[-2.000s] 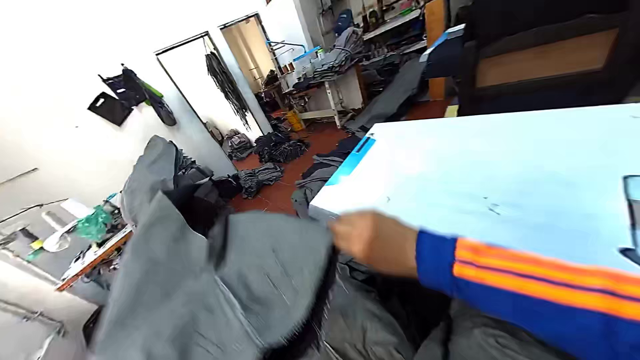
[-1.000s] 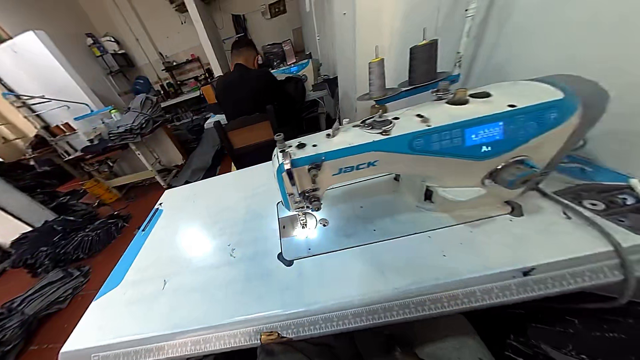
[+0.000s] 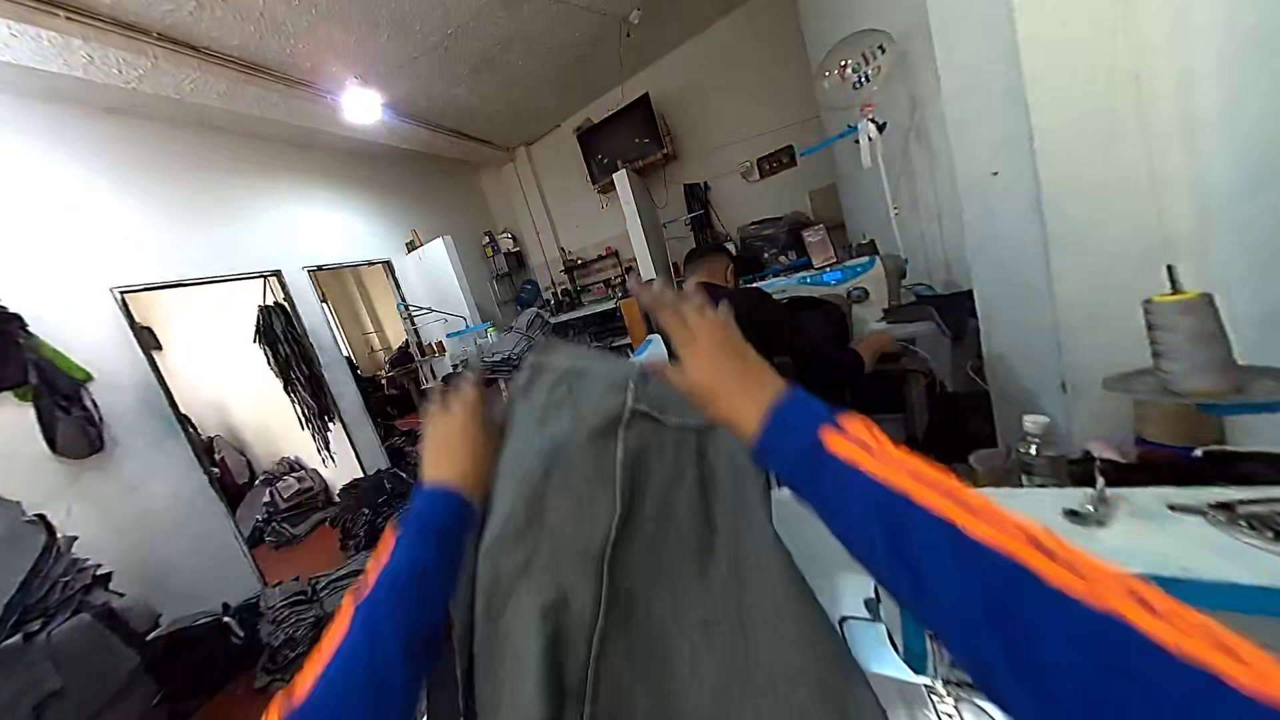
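A dark grey piece of cloth with a pale seam line (image 3: 665,560) is raised in front of me, its top edge at about the height of my hands. My left hand (image 3: 458,435) is blurred beside the cloth's upper left edge. At the upper right edge is my right hand (image 3: 715,360), its fingers stretched up and to the left. Whether either hand grips the cloth cannot be told. Part of a white and blue sewing machine (image 3: 885,640) shows low at the right, partly behind the cloth and my right sleeve.
A white table (image 3: 1140,530) with small metal items is at the right, near a grey thread cone (image 3: 1190,345) and a clear bottle (image 3: 1035,455). A person in black (image 3: 760,325) sits ahead. Dark cloth heaps (image 3: 310,610) lie on the red floor at the left.
The view has swung left and up from the sewing machine. Both my hands and the raised grey cloth are now in view; neither hand showed one second ago.
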